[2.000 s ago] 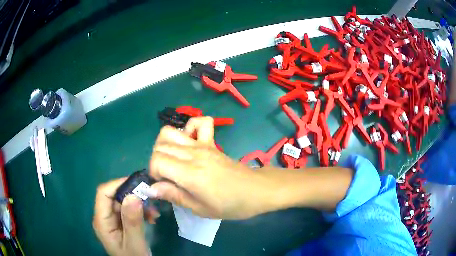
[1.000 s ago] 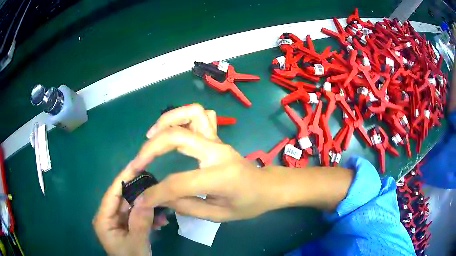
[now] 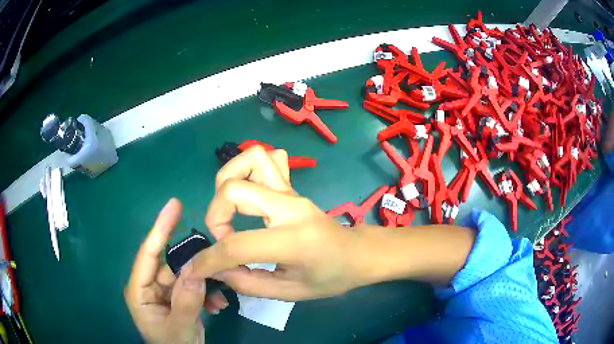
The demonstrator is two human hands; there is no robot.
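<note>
A small black housing (image 3: 186,247) is held between my two hands at lower left, with a pale line along its top edge. My left hand (image 3: 161,289) grips it with the thumb; its index finger is raised off it. My right hand (image 3: 289,242) reaches across from the right, its thumb and fingertips at the housing, hiding its right side. A white wipe (image 3: 266,310) lies on the green bench below my right hand, partly covered. A red clamp with a black unit (image 3: 229,153) lies behind my right hand, partly hidden.
Another red clamp holding a black unit (image 3: 306,111) lies further back. A big pile of red clamps (image 3: 498,107) covers the right side. A whitish bottle (image 3: 94,148) and white paper strips (image 3: 56,201) stand at left, with a red bin edge (image 3: 7,269) beyond.
The housing has turned from its white-labelled side to show its black edge. My left index finger has lifted off it. My right fingers have drawn back slightly, uncovering more of the clamp behind than one second ago.
</note>
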